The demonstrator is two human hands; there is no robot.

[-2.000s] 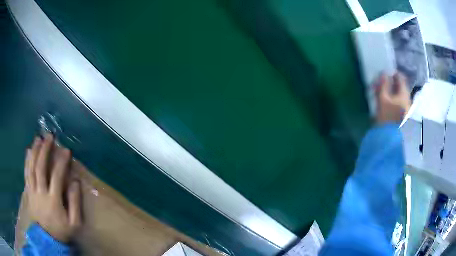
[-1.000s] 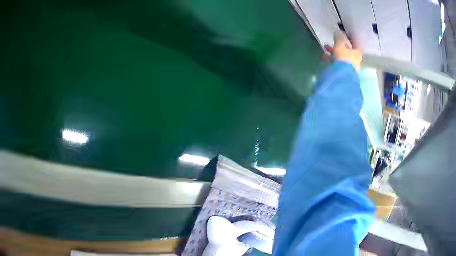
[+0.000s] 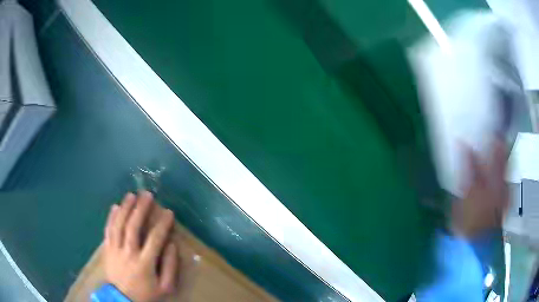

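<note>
A white box (image 3: 458, 112) is at the upper right over the green belt, strongly blurred, with a darker area on its right side. My right hand (image 3: 483, 189) is at the box's lower end, also blurred, and appears to grip it; the exact finger contact is unclear. My left hand (image 3: 140, 250) lies palm down on the corner of the brown cardboard sheet (image 3: 216, 274) at the lower left. Its fingers are slightly apart and it holds nothing.
A pale metal rail (image 3: 189, 127) curves between the bench (image 3: 88, 141) and the green belt (image 3: 266, 106). Grey-white boxes (image 3: 26, 76) stand at the upper left. More white boxes (image 3: 525, 159) are at the right edge.
The view has swung back from the right, and my left hand and the cardboard show again. My right hand has moved from the row of boxes to the single blurred box. The headphones have left view.
</note>
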